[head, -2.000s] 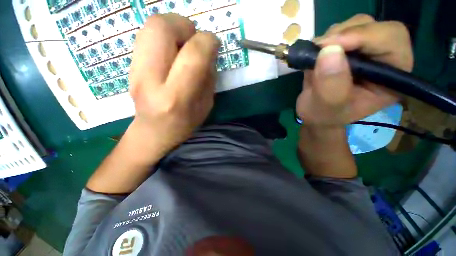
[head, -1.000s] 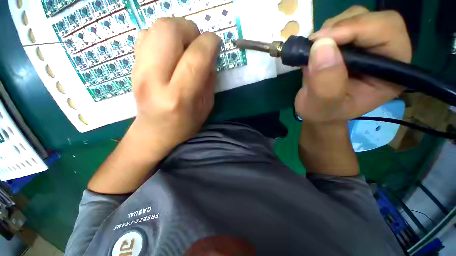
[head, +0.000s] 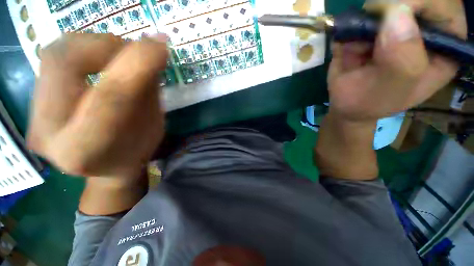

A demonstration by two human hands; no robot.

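My right hand [head: 387, 67] grips the black handle of the soldering iron [head: 358, 27] at the upper right. Its thin metal tip points left, at the right edge of the green PCB panel [head: 218, 44]; I cannot tell whether it touches. My left hand [head: 104, 104] is blurred, with fingers curled, over the left part of the white holed tray [head: 213, 93], covering part of the panels. I cannot see what its fingertips hold. A second green panel [head: 104, 18] shows above my left hand.
Another white holed sheet [head: 15, 166] lies at the left edge on the dark green bench [head: 228, 111]. A light blue stool [head: 387, 132], brown cardboard and a dark cable are at the right, below the bench edge. My grey shirt fills the bottom.
My left hand has moved left and nearer the camera, uncovering more of the right panel. My right hand with the iron has moved up and slightly right.
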